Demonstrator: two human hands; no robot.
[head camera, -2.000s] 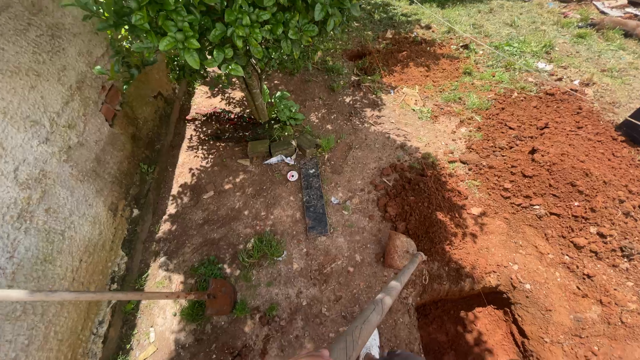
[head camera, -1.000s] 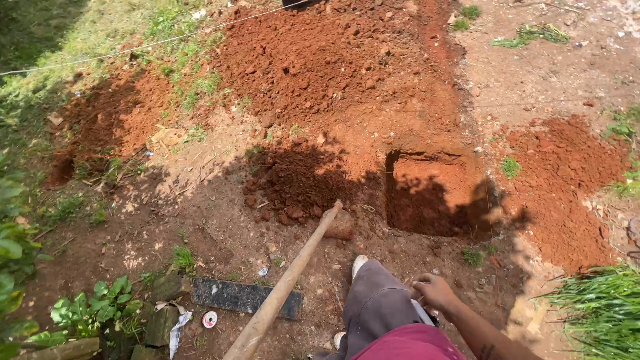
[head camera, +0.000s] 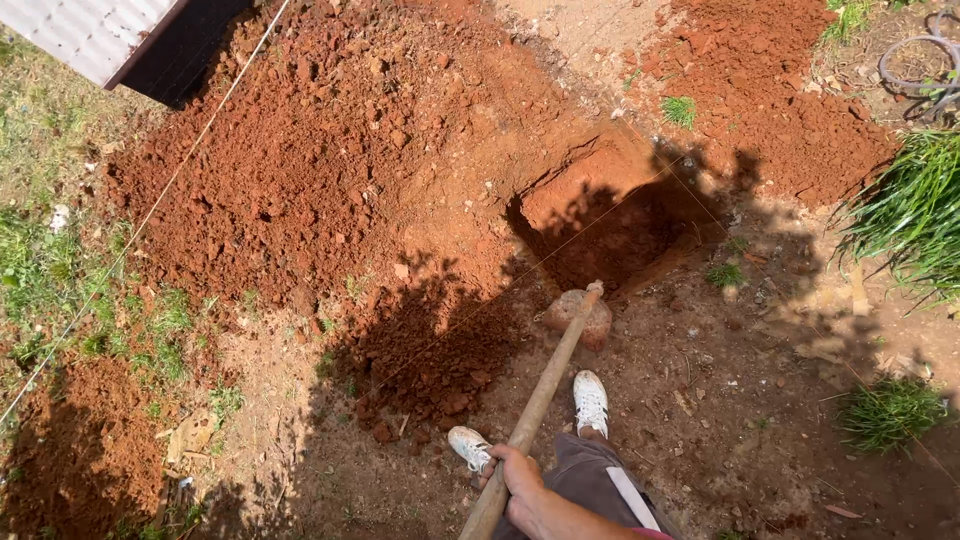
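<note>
My right hand point(head camera: 517, 480) is closed around the long wooden handle point(head camera: 551, 382) of a hoe, low in the view. The hoe's soil-covered metal blade point(head camera: 581, 319) rests at the near edge of a squared hole point(head camera: 607, 217) dug in red earth. The handle's end pokes out past the blade toward the hole. Part of the hole lies in dark shadow. Just left of the blade is a shaded heap of loose red soil point(head camera: 442, 345). My left hand is out of view.
A large red soil mound point(head camera: 277, 172) lies to the left, another heap point(head camera: 795, 112) at the upper right. A pale string point(head camera: 161, 199) crosses the left side; a thin line point(head camera: 525, 274) spans the hole. My white shoes point(head camera: 590, 401) stand below the blade. Grass clumps point(head camera: 911, 217) grow at right.
My right hand, bare beside my hip one second ago, now grips the hoe handle. The blade has moved from beside the soil heap to the hole's edge. The view has swung widely.
</note>
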